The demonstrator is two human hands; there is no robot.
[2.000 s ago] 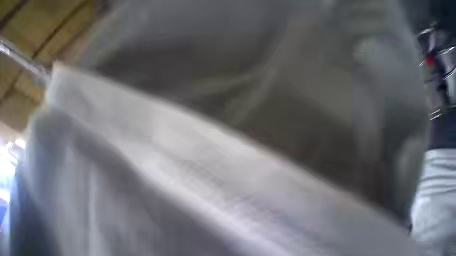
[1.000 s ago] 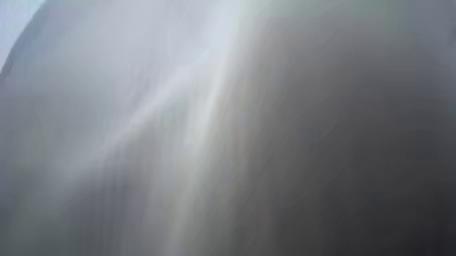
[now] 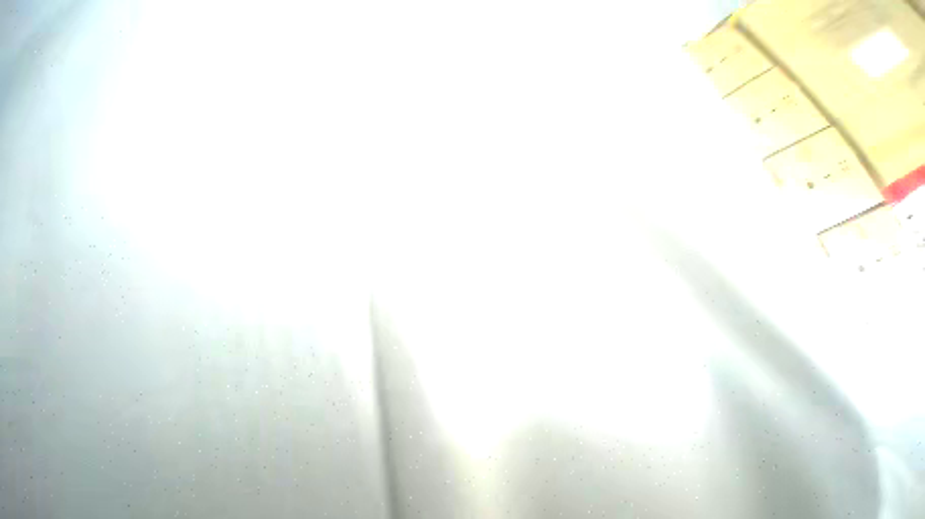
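Pale cloth (image 3: 284, 405), which looks like a white work coat, fills most of the view very close to the camera. It is overexposed, and its upper middle is plain white. A dark fold line runs down the lower middle, and a grey fold slants down at the right. Neither my left hand nor my right hand shows in the view. No held object can be made out.
Stacked brown cardboard cartons (image 3: 796, 122) show at the upper right, tilted in the view. One carries a white label (image 3: 879, 53). A red strip (image 3: 905, 184) lies at the lower edge of the large carton, by the right rim.
The blurred, dim cloth has become very bright, with folds showing. The cartons have come into view at the upper right. The pale band seen two seconds ago is gone.
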